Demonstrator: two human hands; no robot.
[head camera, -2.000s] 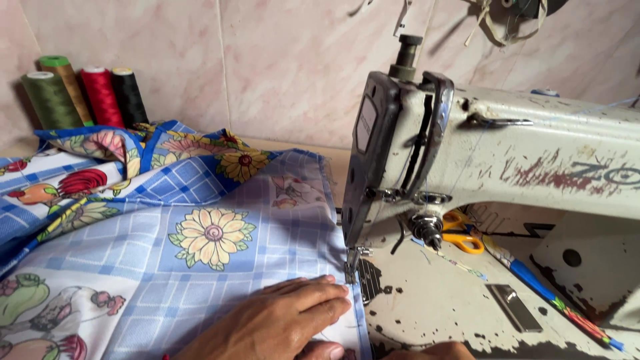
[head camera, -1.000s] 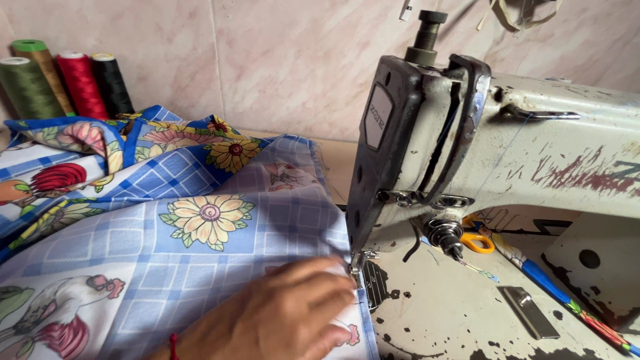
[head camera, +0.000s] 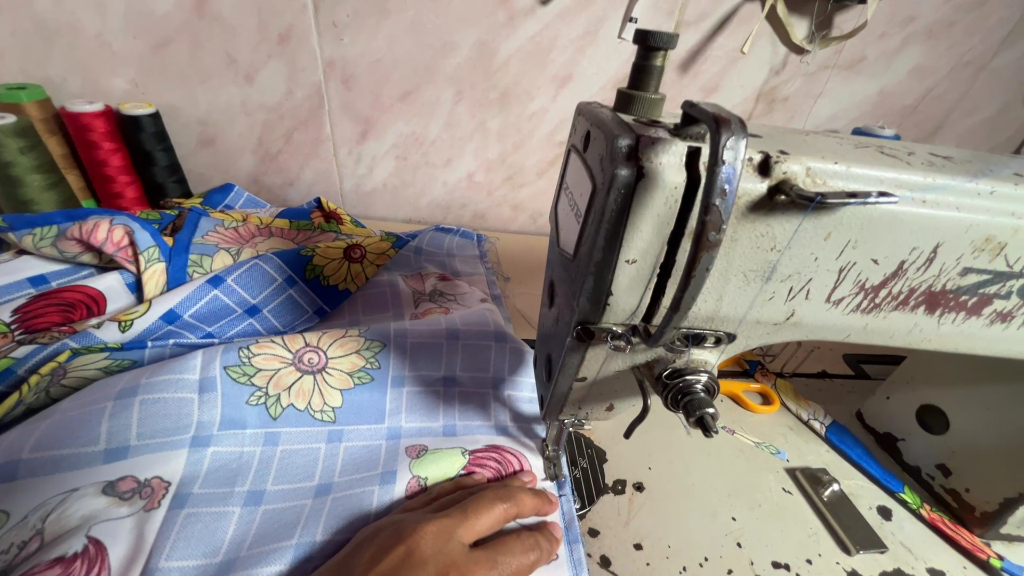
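My left hand (head camera: 472, 528) lies palm down on blue-and-white printed fabric (head camera: 320, 448), fingers slightly spread and pressing the cloth near its right edge. Just beyond my fingertips, the presser foot (head camera: 554, 452) of an industrial sewing machine (head camera: 624, 240) stands at the folded fabric edge, beside the metal needle plate (head camera: 586, 472). Flowers, roosters and checks cover the cloth, which bunches up at the left. My right hand is out of the frame.
Thread cones in green, brown, red (head camera: 104, 156) and black (head camera: 154, 152) stand at the back left by the tiled wall. Under the machine arm are orange-handled scissors (head camera: 750, 396), a metal plate (head camera: 838, 510) and a rolled strip of printed fabric (head camera: 864, 456).
My left hand moved over the cloth, blurred one second ago, and now rests near the presser foot. Fingers of my right hand, at the bottom edge two seconds ago, are gone from view.
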